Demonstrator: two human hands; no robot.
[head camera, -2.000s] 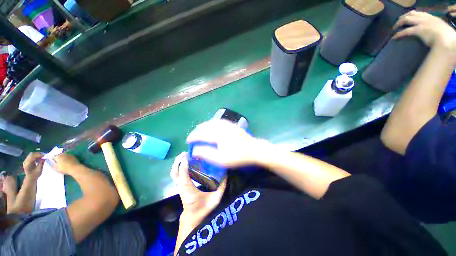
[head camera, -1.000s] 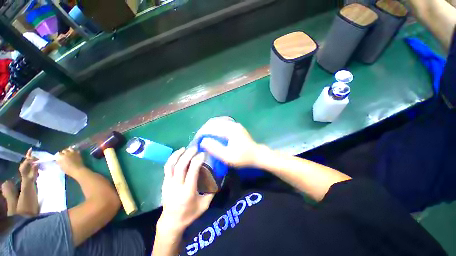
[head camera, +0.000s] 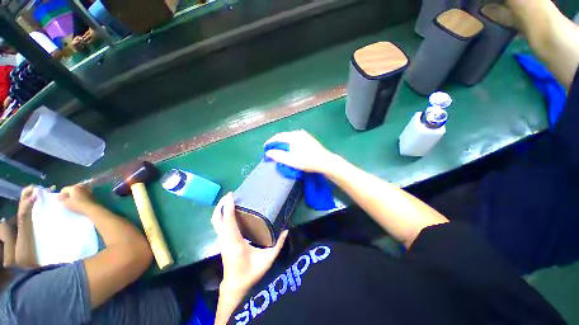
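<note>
A grey fabric speaker unit (head camera: 269, 188) lies on its side at the bench's front edge, its wood-look end panel (head camera: 252, 227) facing me. My left hand (head camera: 244, 254) holds it around the wood end, thumb on one side and fingers on the other. My right hand (head camera: 298, 151) holds a bunched blue cloth (head camera: 315, 189) against the unit's far end; part of the cloth hangs down onto the bench on the right. The far end panel is hidden by my right hand and the cloth.
A light-blue bottle (head camera: 192, 186) and a mallet (head camera: 148, 219) lie at left. A white bottle (head camera: 421, 132) with open lid and a speaker unit (head camera: 374, 89) stand at right, with several more units behind. A neighbour's hands hold a white sheet (head camera: 63, 230); another person's arm (head camera: 551, 39) reaches in.
My right hand and the cloth have moved to the unit's far end. The unit's grey side now shows, wood end towards me. The left neighbour's white sheet has spread wider.
</note>
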